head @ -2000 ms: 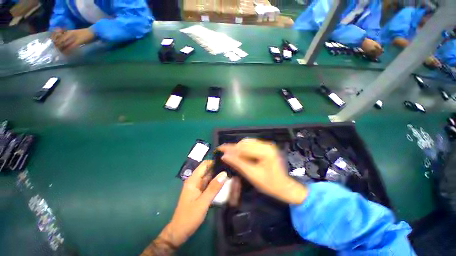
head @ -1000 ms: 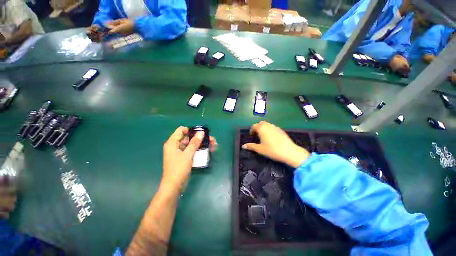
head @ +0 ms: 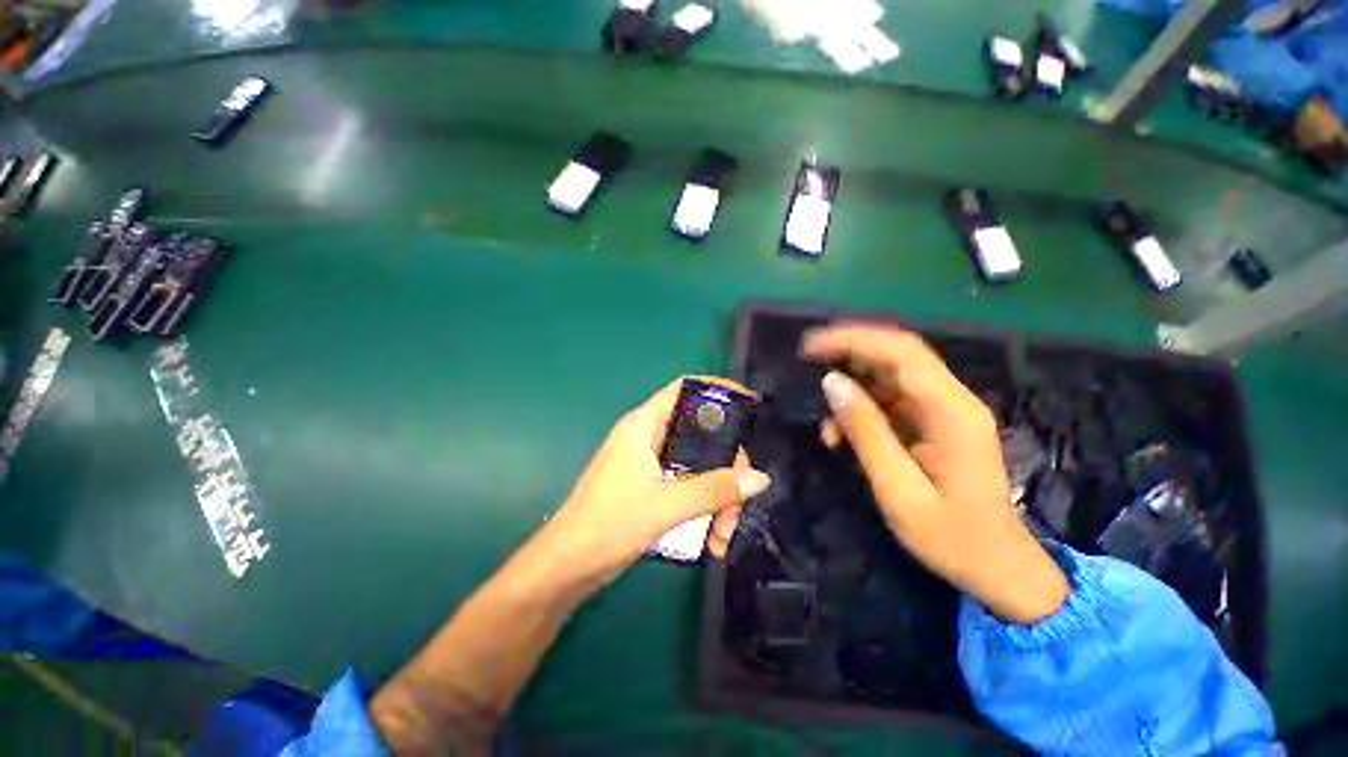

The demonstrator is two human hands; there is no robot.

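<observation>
My left hand (head: 643,496) grips a black handset (head: 711,420) with a round detail near its top end and a white patch at its lower end, just left of the tray. The thumb lies across the handset's middle. My right hand (head: 924,451) is raised over the black parts tray (head: 719,592), its thumb and fingers a little apart. Its fingertips are slightly blurred, and I cannot tell whether a small part is between them. Dark squarish parts (head: 787,608) lie in the tray, some with silvery glints; my right hand and sleeve hide some.
Handsets with white patches (head: 809,210) lie spaced along the belt. Black housings (head: 148,266) are bunched at the left, above a broken pale strip (head: 219,481). A metal post (head: 1257,303) stands at the right. Another person's hand (head: 1316,133) shows at the upper right.
The view has tilted down. My left hand and the handset are now closer to the tray, and the thumb has moved off the round end. My right hand has lifted from the tray's back left.
</observation>
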